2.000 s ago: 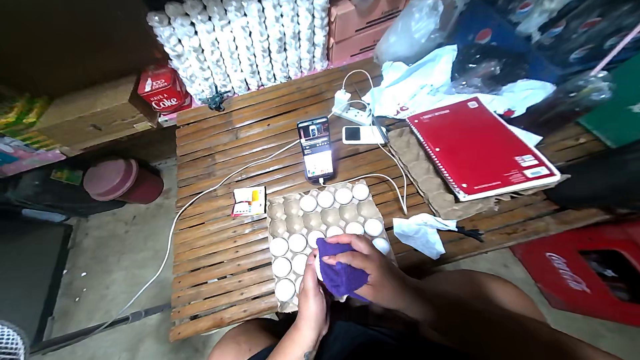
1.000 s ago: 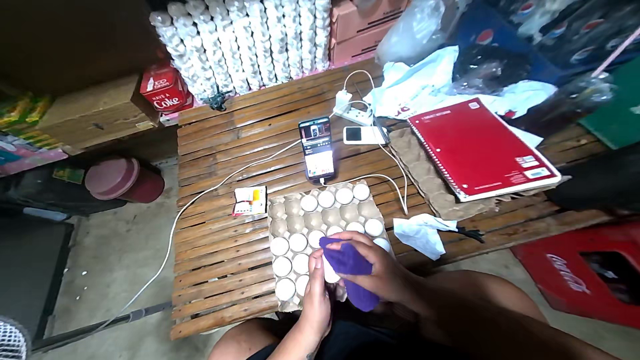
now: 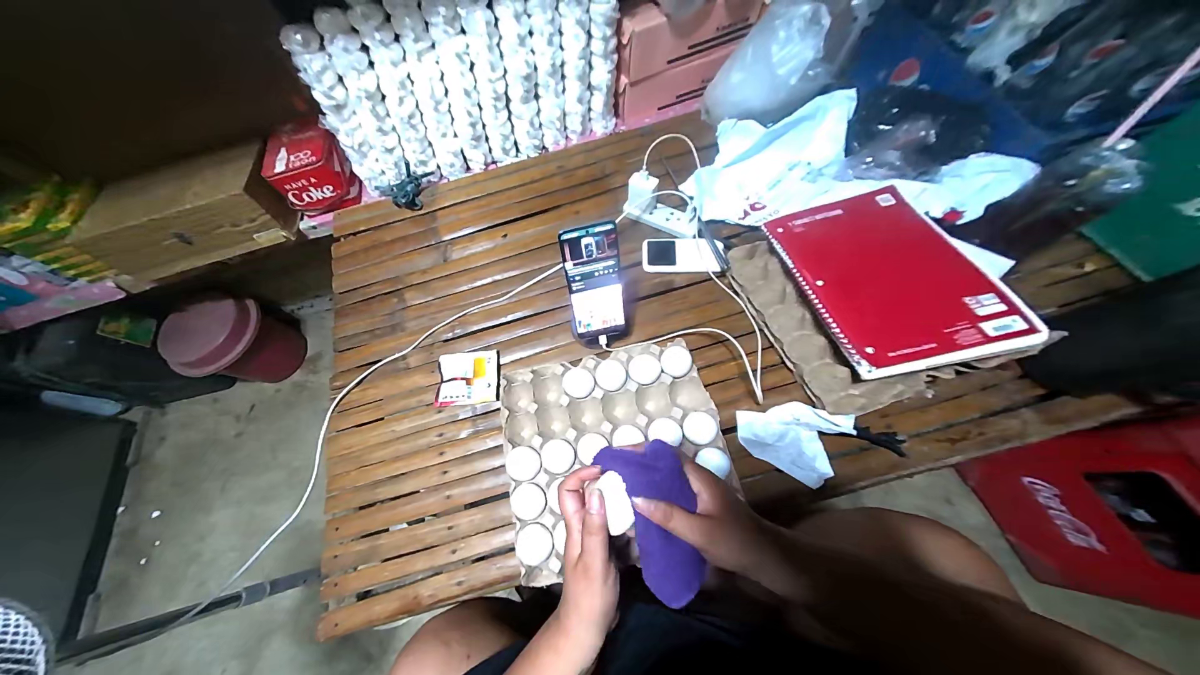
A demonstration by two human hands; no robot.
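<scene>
A white egg is held between my two hands above the near part of a cardboard egg tray. My left hand grips the egg from the left with its fingers. On the other side, my right hand holds a purple cloth against the egg, and the cloth's lower end hangs down. White eggs fill several cups of the tray, while cups in its upper rows have none. My hands and the cloth hide part of the tray's near right side.
Beyond the tray, a lit phone stands with a cable attached. A small packet lies left of it. To the right are a crumpled tissue and a red notebook on another egg tray. A power strip lies behind.
The purple cloth has shifted in my right hand and now hangs lower. More of the egg shows between my hands than two seconds ago.
</scene>
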